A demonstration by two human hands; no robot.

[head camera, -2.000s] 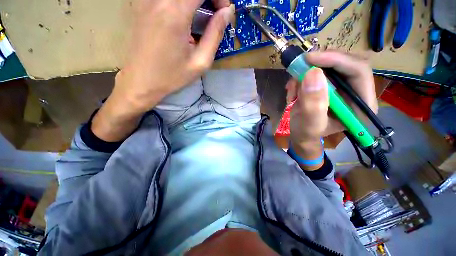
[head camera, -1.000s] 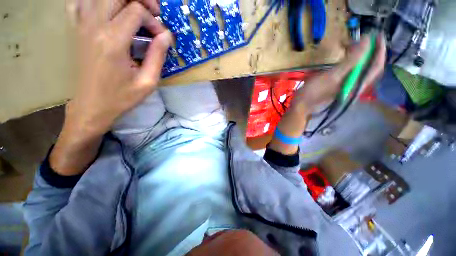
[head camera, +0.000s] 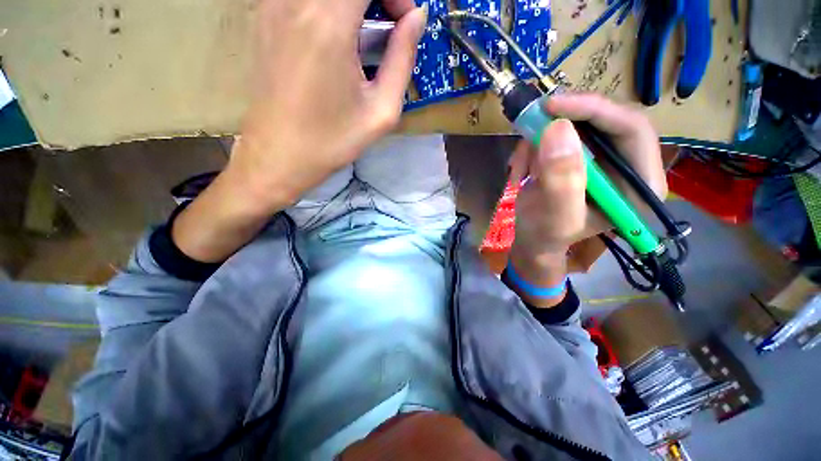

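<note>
A blue PCB panel (head camera: 435,74) lies on the tan board (head camera: 171,72) at the top of the view, cut off by the edge. My right hand (head camera: 585,171) holds the soldering iron (head camera: 621,203) by its green handle. Its metal barrel and bent solder feed tube (head camera: 506,38) reach over the panel, with the tips close to my left fingers. My left hand (head camera: 315,99) is over the panel's left part, thumb and fingers pinched on a silvery pouch cell (head camera: 374,38), mostly hidden by the fingers. Whether the iron's tip touches the panel cannot be told.
Blue-handled pliers (head camera: 673,49) lie open at the upper right, beside thin blue strips (head camera: 590,36) and dark debris. A small blue-labelled tube (head camera: 750,101) is at the right bench edge. A red bin (head camera: 716,187) and cartons stand below the bench.
A second ago the iron was out to the right, away from the panel; now my right hand has brought it back over the panel. My left hand still pinches the cell. The camera view has shifted.
</note>
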